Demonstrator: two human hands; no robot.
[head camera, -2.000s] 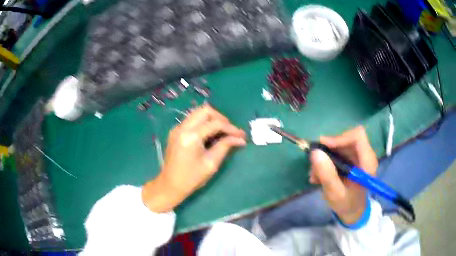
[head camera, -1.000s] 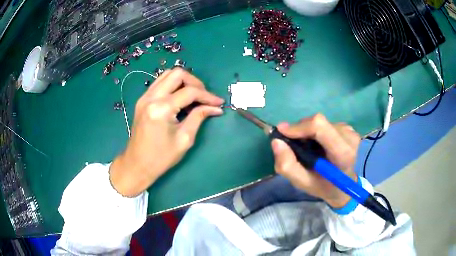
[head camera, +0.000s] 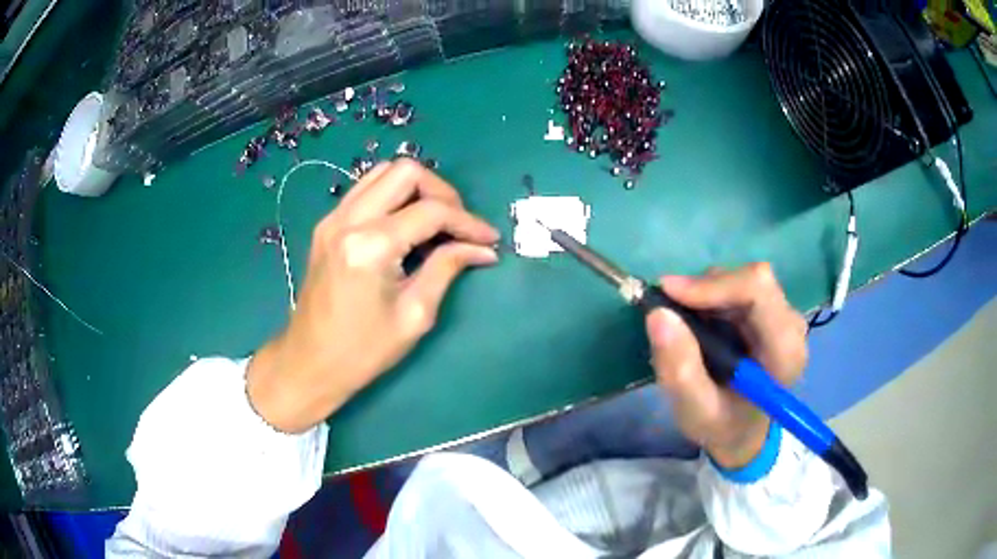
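Note:
A square white-silver circuit board (head camera: 535, 238) lies flat on the green mat. My right hand (head camera: 730, 355) grips a blue and black soldering iron (head camera: 711, 344); its thin metal tip is over the board, and contact is unclear. My left hand (head camera: 377, 286) is just left of the board, thumb and forefinger pinched together. A tiny dark bit shows at their tips, too small to identify. A thin solder wire (head camera: 281, 218) curls beside and behind this hand; whether the hand holds it is hidden.
Dark red and silver components (head camera: 610, 104) lie piled beyond the board; looser ones (head camera: 286, 133) lie left. Clear trays (head camera: 284, 66) stand behind. A tub of shavings (head camera: 700, 38) and black fan (head camera: 836, 98) are at right, another white tub (head camera: 82, 147) at left.
The iron's tip has moved from the board's lower left corner to over its face. The reddish bit between my left fingertips and the board no longer shows clearly. The view has shifted slightly.

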